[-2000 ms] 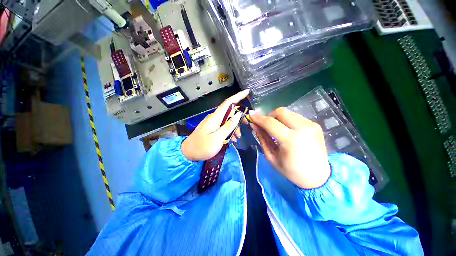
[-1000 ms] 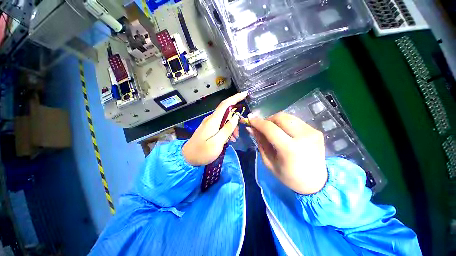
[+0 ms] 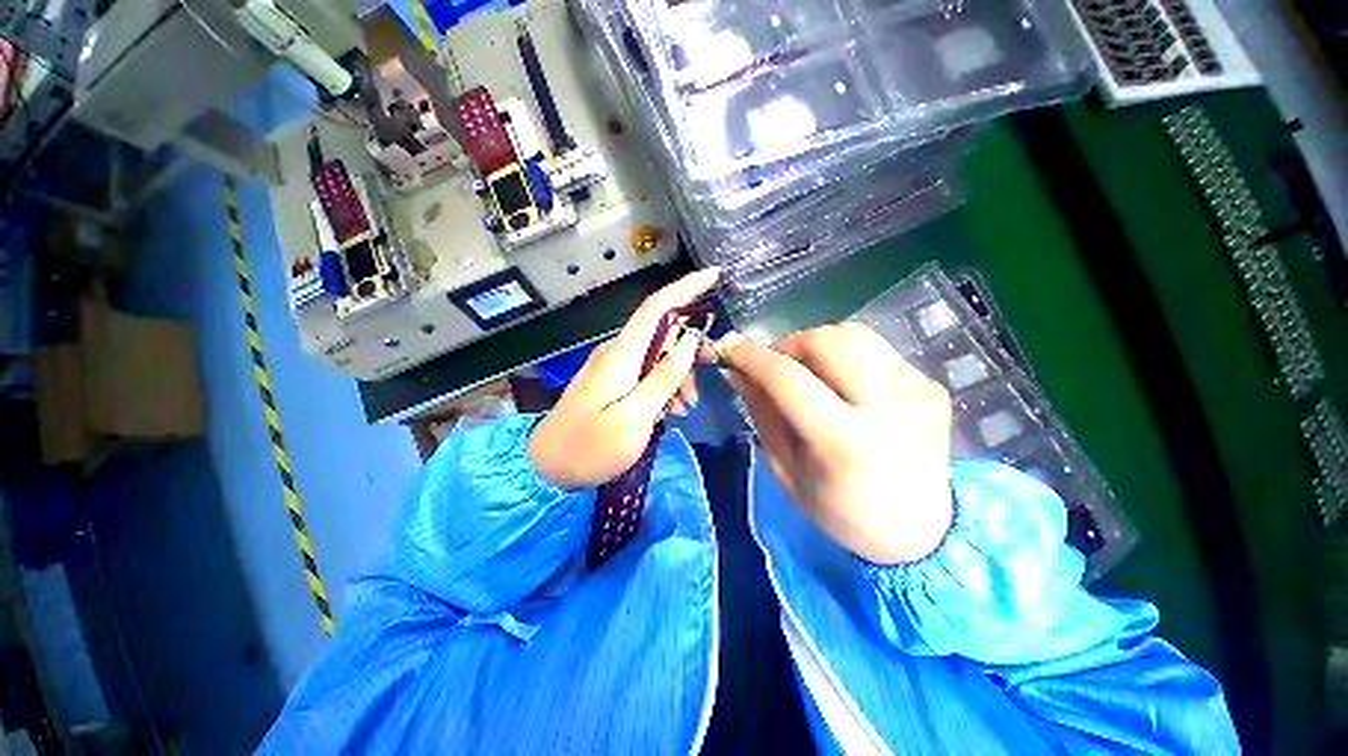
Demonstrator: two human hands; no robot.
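Observation:
My left hand [image 3: 614, 399] holds an open flip phone before my blue smock. Its dark-red keypad half [image 3: 618, 517] hangs down below the hand, and its gold-edged display half is mostly hidden by my fingers. My right hand [image 3: 843, 428] is at the phone's upper end, with thumb and forefinger pinched on something small and yellowish [image 3: 724, 344], too small to name. The pinched fingertips are close beside the display half; whether they touch it I cannot tell.
A pale machine [image 3: 429, 318] at upper left holds two open red phones in its left fixture [image 3: 362, 266] and right fixture [image 3: 518, 195]. A tall stack of clear trays [image 3: 828, 177] stands beside it. A blister tray [image 3: 1020, 414] lies on the green mat [image 3: 1138, 340] at right.
My right fingertips have shifted slightly left with the phone. The machine and trays sit slightly further left in view. Both hands keep their hold.

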